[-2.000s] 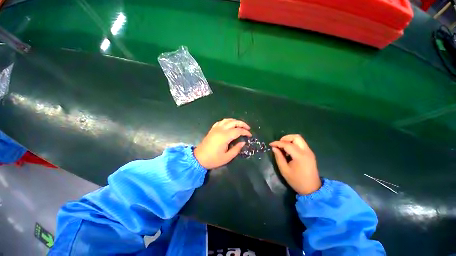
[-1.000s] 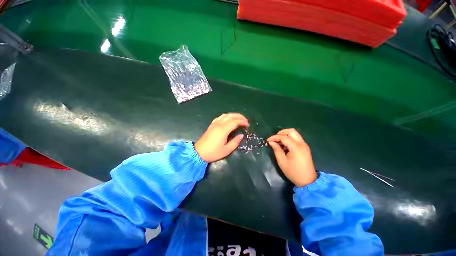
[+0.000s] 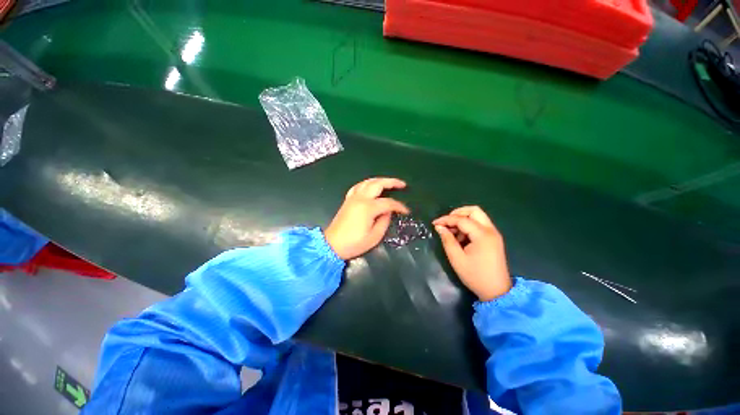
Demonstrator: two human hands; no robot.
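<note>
A loose pile of tiny dark and silvery parts (image 3: 408, 233) lies on the dark green mat between my hands. My left hand (image 3: 363, 217) is at the pile's left edge, fingers apart, with its fingertips over or beside the pile. My right hand (image 3: 474, 247) is just right of the pile, thumb and index fingertip pinched together; whether a tiny part is between them is too small to tell. A clear bag of small silvery pieces (image 3: 302, 128) lies up and left of my hands. Slim silvery tweezers or picks (image 3: 610, 287) lie to the right.
Orange-red foam trays (image 3: 519, 32) stand at the back on the bright green belt (image 3: 357, 73). Black coiled cables (image 3: 717, 81) are at the back right. Another clear bag (image 3: 13, 134) is at the far left edge. A person's blue sleeve (image 3: 18, 237) shows at the left.
My left fingers have spread and lifted from the pile's upper side. My right hand has moved slightly up and left, still pinched. The view has shifted slightly.
</note>
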